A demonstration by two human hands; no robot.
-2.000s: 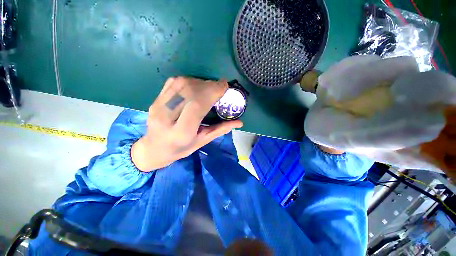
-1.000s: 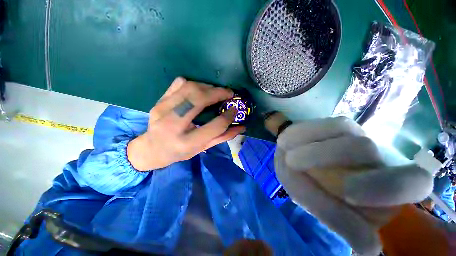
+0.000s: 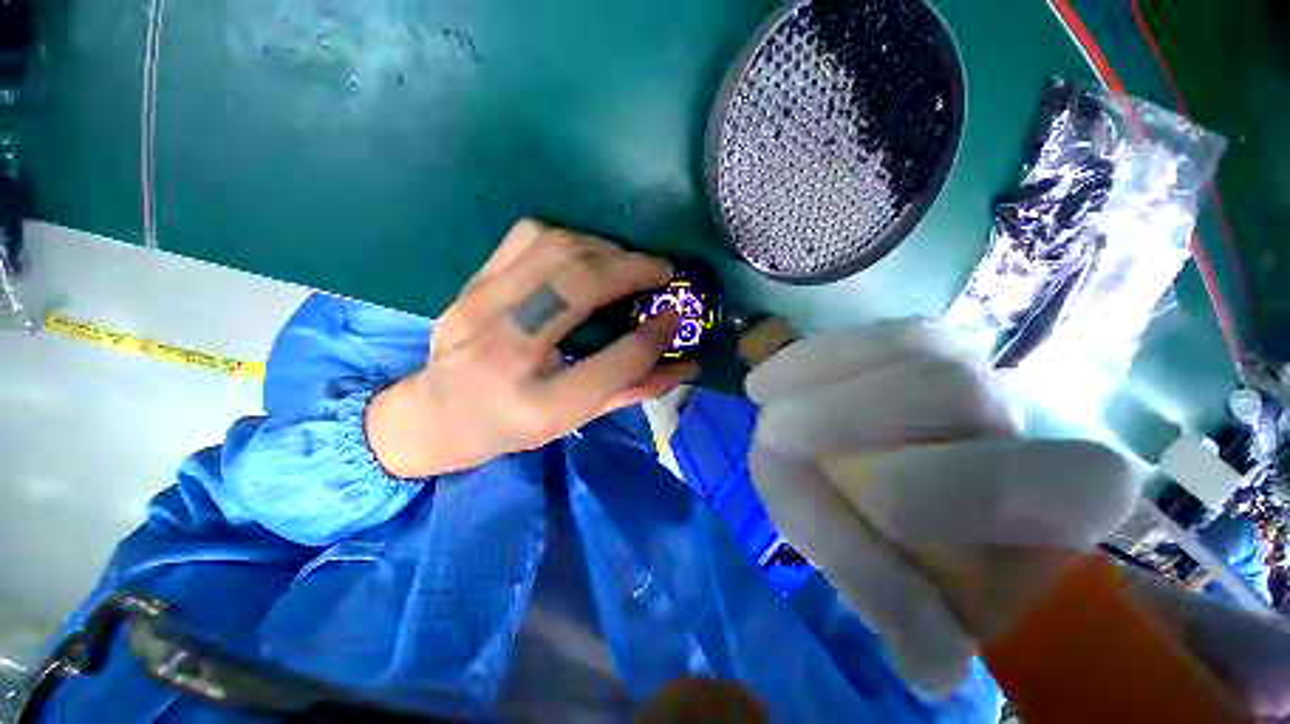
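Observation:
My bare left hand point(image 3: 516, 354) holds a small round black unit point(image 3: 676, 317) on the green mat near its front edge. The unit's purple-white face with yellow marks points up, and a fingertip lies on it. My right hand point(image 3: 920, 481), in a white glove, is closed around an electric screwdriver point(image 3: 1111, 644) with an orange body. Its tan nose sticks out of the glove toward the unit, close to its right side. I cannot tell whether the tip touches the unit. A round grey dimpled screw dish point(image 3: 814, 170) lies beyond, partly covered with black screws.
A crinkled clear plastic bag point(image 3: 1089, 241) with black contents lies right of the dish. Red lines run along the green mat point(image 3: 340, 142) at the right. A blue bin point(image 3: 722, 460) is below the bench edge. Metal equipment stands at the far right.
From beside the dish, the gloved hand and screwdriver have come down and left to near the unit. The left hand still holds the unit, now with a finger on its face.

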